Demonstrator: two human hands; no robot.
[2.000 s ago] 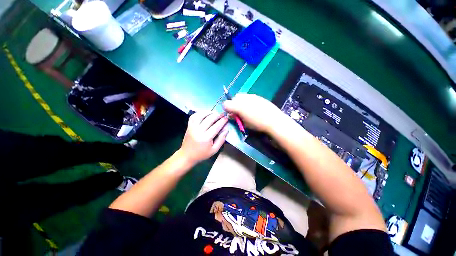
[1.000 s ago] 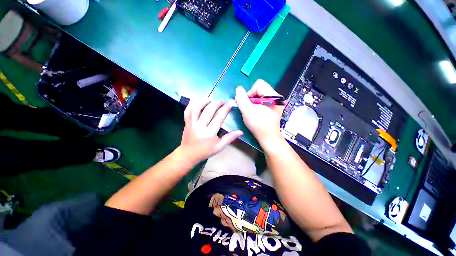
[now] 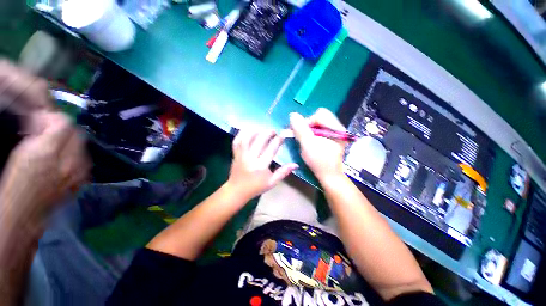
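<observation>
My right hand (image 3: 320, 143) holds a slim pink-red pen-like tool (image 3: 332, 133), its dark end pointing right toward the laptop. A small whitish piece (image 3: 287, 133) shows at its fingertips. My left hand (image 3: 257, 158) lies at the bench's front edge with fingers spread; whether anything is under its fingers cannot be told. The opened laptop base (image 3: 413, 161) lies right of my hands, with the black battery pack (image 3: 428, 122) along its far side and an orange ribbon cable (image 3: 473, 177) at its right.
A blue bin (image 3: 312, 28), green strip (image 3: 320, 75) and black screw tray (image 3: 258, 28) lie beyond my hands. White-black fans (image 3: 494, 266) and open laptops (image 3: 524, 269) are at far right. Another person's blurred hands (image 3: 45, 155) are at left, near a dark bin (image 3: 111, 119).
The right hand has turned from two seconds ago, bringing the pink tool to point right; it has moved slightly since. The left hand stays at the edge. Another person's hands have entered at left.
</observation>
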